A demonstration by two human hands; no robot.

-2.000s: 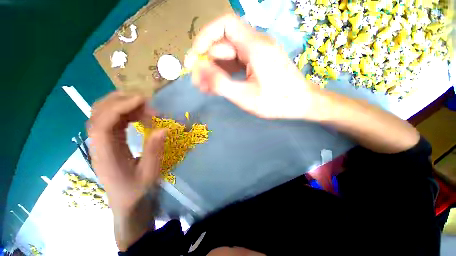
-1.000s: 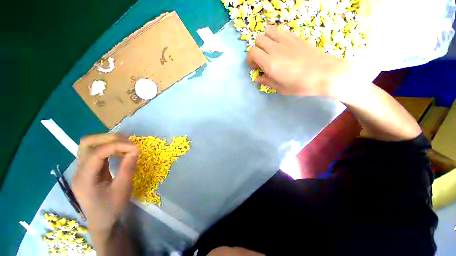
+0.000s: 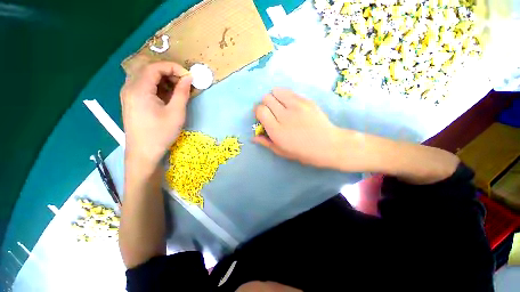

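Note:
My left hand [image 3: 154, 108] is at the cardboard [image 3: 245, 28], thumb and forefinger pinched at the left edge of the round white glue puddle [image 3: 202, 76]. A pale yellowish tip shows between these fingertips, probably a small yellow part. My right hand [image 3: 296, 128] is over the grey-blue sheet, its curled fingers closed on a yellow-and-white figure body [image 3: 259, 129], mostly hidden by the fingers. The pile of small yellow parts [image 3: 196, 165] lies between my hands, nearer my left forearm.
The large pile of figures [image 3: 399, 45] is at the upper right. Tweezers [image 3: 106, 178] and a small side heap of figures [image 3: 96, 221] lie left of my left forearm. White tape [image 3: 199, 217] crosses the sheet. A red bin edge [image 3: 496, 219] is at the right.
My left hand has moved from beside the small yellow pile up to the glue puddle. My right hand has left the large pile's edge and come back over the sheet with a figure body.

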